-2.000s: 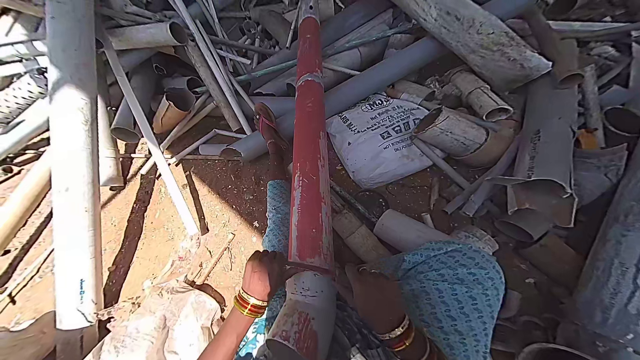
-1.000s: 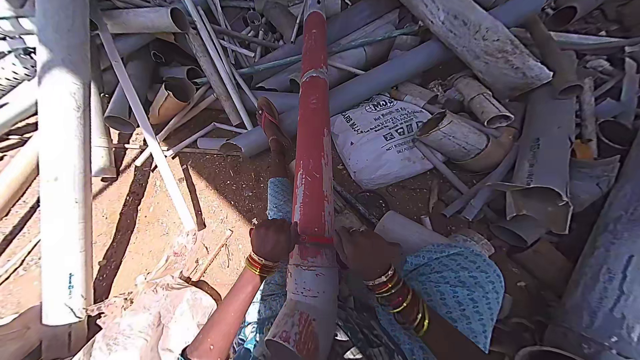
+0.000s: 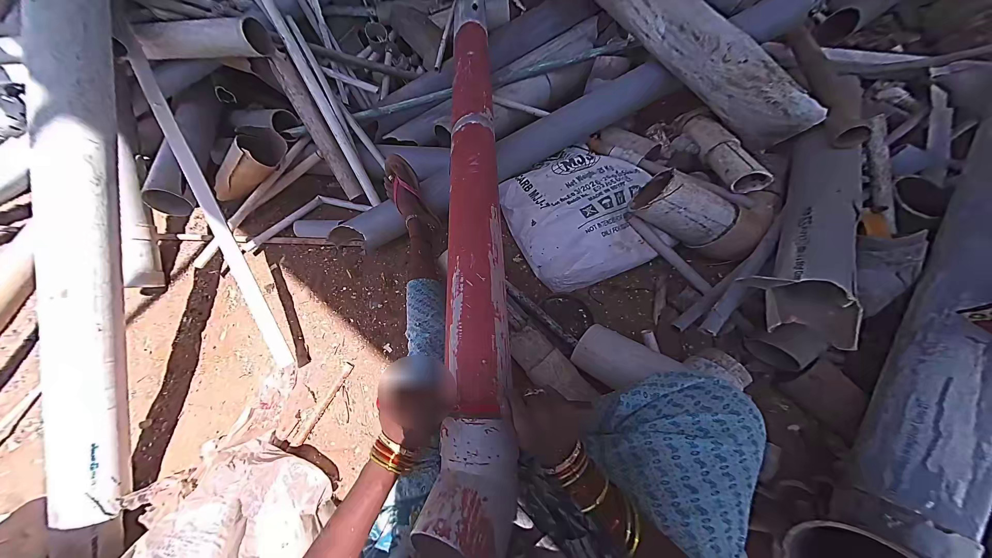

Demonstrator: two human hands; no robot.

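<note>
A long plastic pipe [image 3: 474, 256] with worn red paint runs away from me up the middle of the view. Its near end is a grey fitting [image 3: 479, 457] with red smears, pointing down between my legs. At the left side of the joint is my left hand [image 3: 415, 399], partly blurred, with its fingers against the pipe. My right hand [image 3: 550, 422] lies in shadow at the pipe's right side, close to the same joint. Whether its fingers close on the pipe is hard to see. Bangles circle both wrists.
Heaped grey pipes [image 3: 604, 101] and broken pipe pieces fill the far side and right. A white printed sack [image 3: 573, 225] lies right of the red pipe. One thick pale pipe [image 3: 77, 294] stretches along the left, near a crumpled plastic sheet [image 3: 248, 496]. My sandalled foot [image 3: 411, 194] is beyond the hands.
Between the middle frame and now, my right hand has moved down from the joint's upper right side. My left hand stays at the joint's left side. The red pipe remains between them.
</note>
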